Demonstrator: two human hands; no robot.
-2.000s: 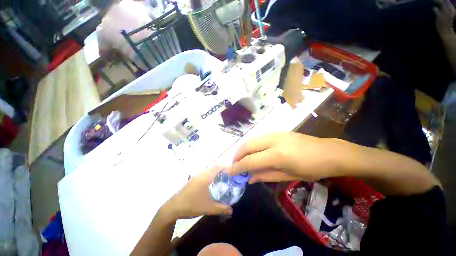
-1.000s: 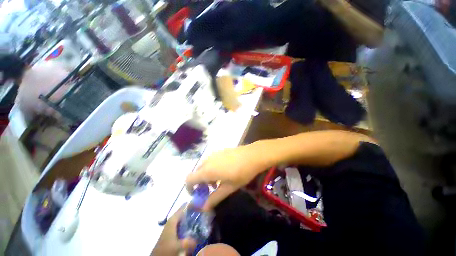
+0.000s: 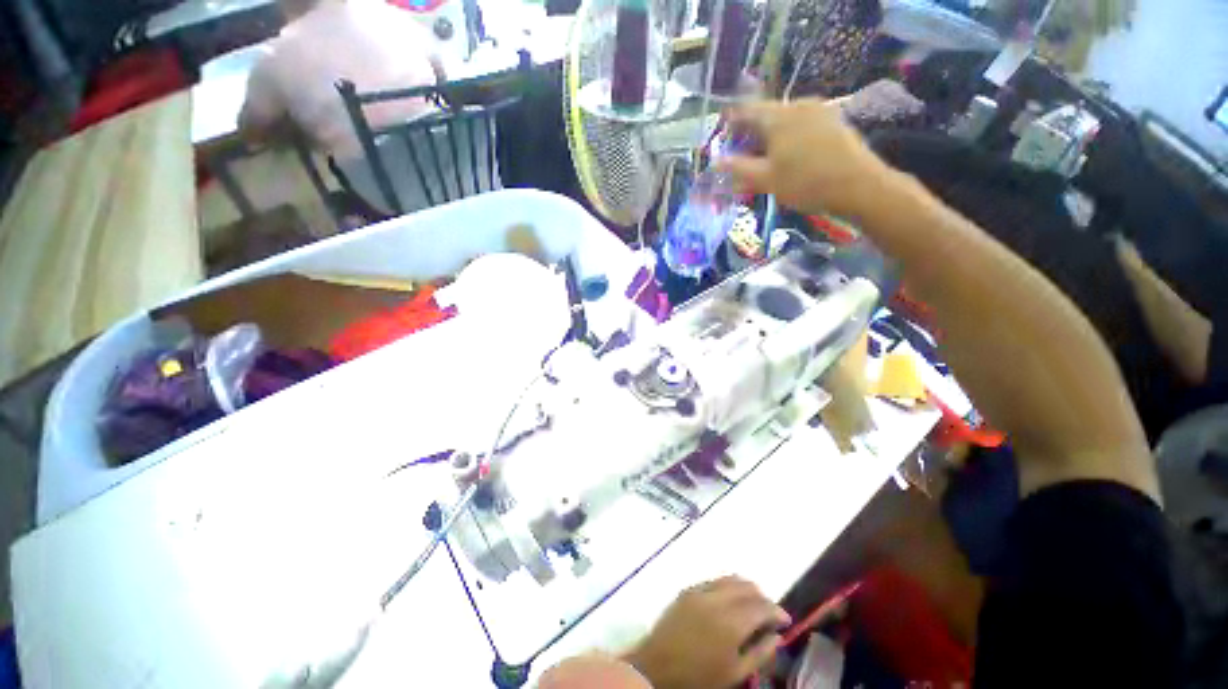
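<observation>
My right hand (image 3: 785,159) is stretched out past the machine and grips a clear bluish water bottle (image 3: 700,226) near its top. The bottle hangs behind the white sewing machine head (image 3: 646,431), slightly blurred. My left hand (image 3: 711,627) rests at the table's front edge with its fingers curled; I see nothing in it, but its underside is hidden. Small maroon pieces (image 3: 703,460) lie on the bed beneath the machine arm.
A white tub (image 3: 115,353) behind the table holds maroon and red cloth. A fan (image 3: 622,162) and thread cones (image 3: 630,57) stand behind the machine. The lamp neck (image 3: 445,528) crosses the white table (image 3: 162,565). A person (image 3: 344,74) sits at the back left.
My right hand has moved from beside my left hand to beyond the machine, carrying the bottle. My left hand has let go of the bottle. The view has swung too.
</observation>
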